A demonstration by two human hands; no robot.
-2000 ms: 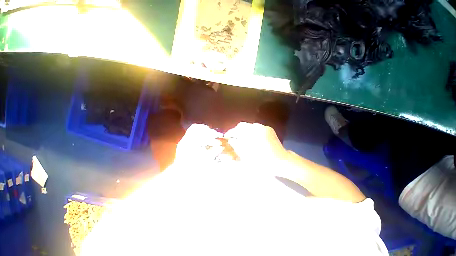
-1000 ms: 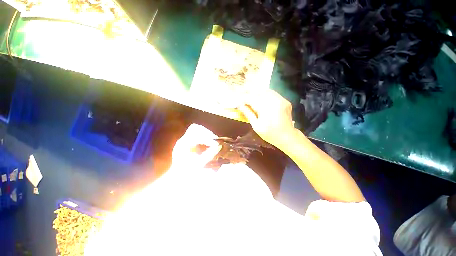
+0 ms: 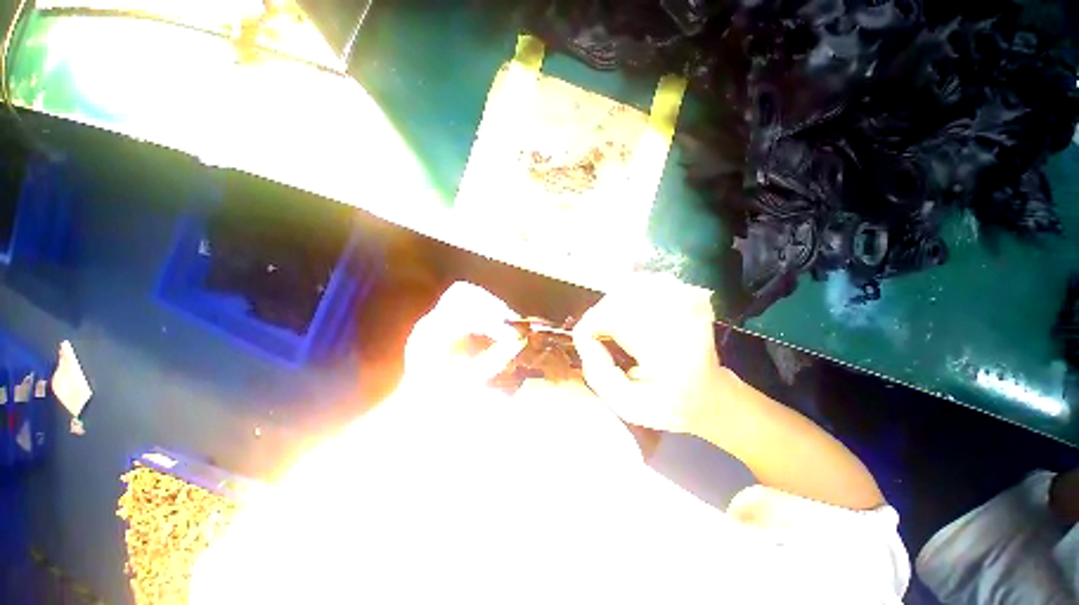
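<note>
A black moulded part (image 3: 547,355), brownish under the glare, hangs between my two hands below the table edge. My left hand (image 3: 462,343) pinches its left side. My right hand (image 3: 651,349) has its fingertips at the part's upper right side. Both hands are washed out by glare, so finger detail is hard to see. The pale work pad (image 3: 568,171) lies on the green table beyond my hands, with dark bits on it and yellow tabs at its far corners. A large heap of black parts (image 3: 876,154) lies to its right.
A blue crate with dark contents (image 3: 249,321) is below the table at left. A crate of tan pieces (image 3: 178,532) is at lower left. Stacked blue crates (image 3: 24,414) and a white tag (image 3: 71,384) are far left. Another person's pale sleeve (image 3: 994,544) shows at lower right.
My right hand has come back from the pad's near edge to the part in my left hand. The view has shifted slightly.
</note>
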